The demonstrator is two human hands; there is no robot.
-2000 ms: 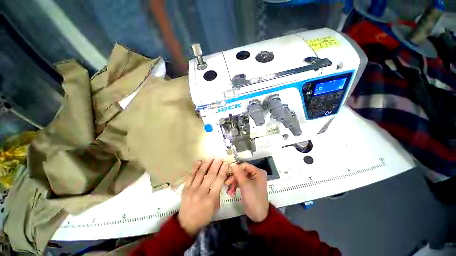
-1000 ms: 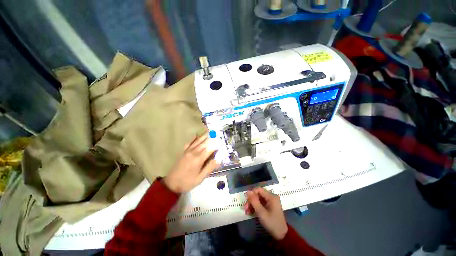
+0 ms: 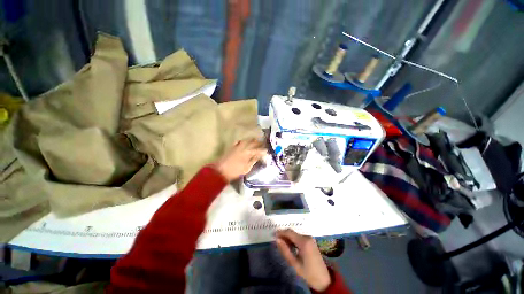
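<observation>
Khaki garment pieces lie heaped left of the white overlock machine. My left hand rests on the cloth's right part, just left of the needle area; it is blurred, and its grip on the cloth cannot be made out. My right hand is at the table's front edge, below the dark rectangular opening, with thumb and finger apart and nothing visible in it. The lit cloth plate lies bare beside the needle area. A small white piece shows among the khaki cloth.
The white table has a ruler along its blue front edge. Thread cones stand behind the machine under a metal guide rod. A plaid cloth pile lies to the right. A grey partition stands behind.
The view has swung so more of the thread stand and partition shows. My left hand has moved from the machine with the cloth's right part shifted back. My right hand has opened slightly, near the table edge.
</observation>
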